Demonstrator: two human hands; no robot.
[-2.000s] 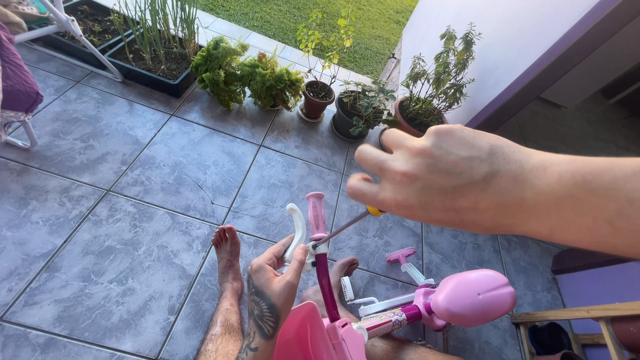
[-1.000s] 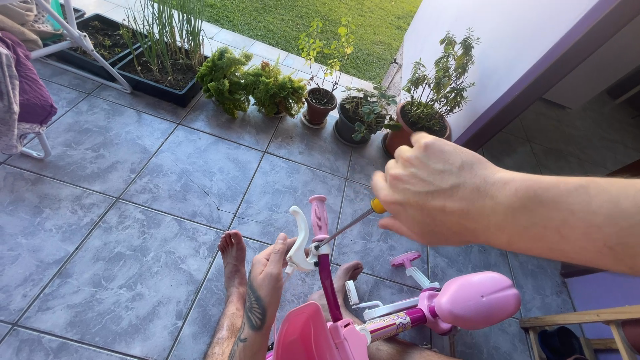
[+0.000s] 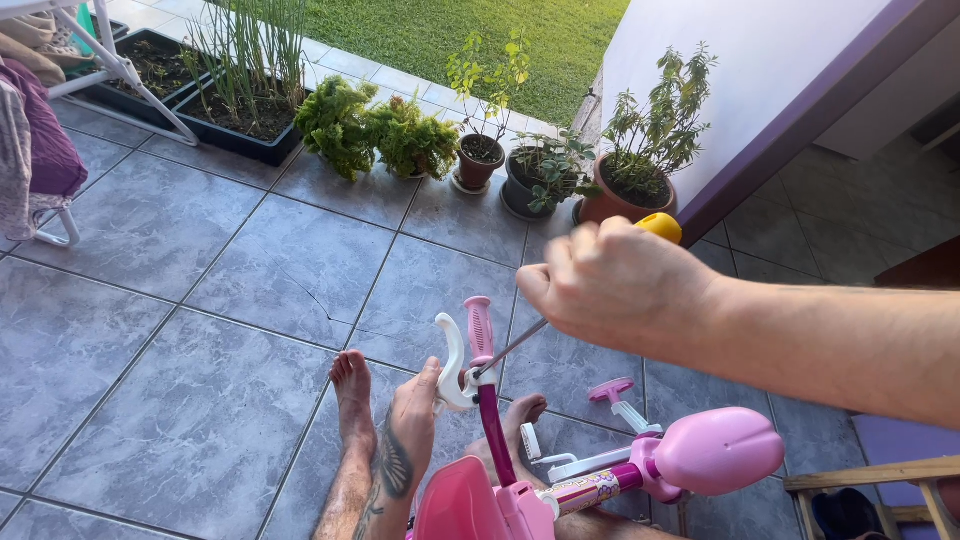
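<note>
My right hand [image 3: 615, 281] is closed around the yellow handle of a screwdriver [image 3: 517, 343], partly blurred. The screwdriver's shaft slants down to the left, its tip at the clamp of a white brake lever [image 3: 451, 356] on the handlebar [image 3: 493, 431] of a pink child's bicycle. My left hand [image 3: 414, 409], with a tattooed forearm, holds the lever at its base; some fingers are hidden behind it. Just above the clamp is the pink handlebar grip [image 3: 480, 330]. A pink saddle [image 3: 716, 451] and a pink plastic basket or front piece [image 3: 459, 502] belong to the same bicycle.
Bare feet and legs lie around the bicycle on grey tiles [image 3: 187, 390]. Potted plants [image 3: 476, 161] and planters [image 3: 240, 112] line the tile edge by the grass. A white-framed chair [image 3: 120, 71] with cloth stands at upper left, a wooden rack [image 3: 870, 474] at lower right.
My right hand has turned on the screwdriver, and the yellow handle now shows above the back of the hand. My left hand stays at the brake lever.
</note>
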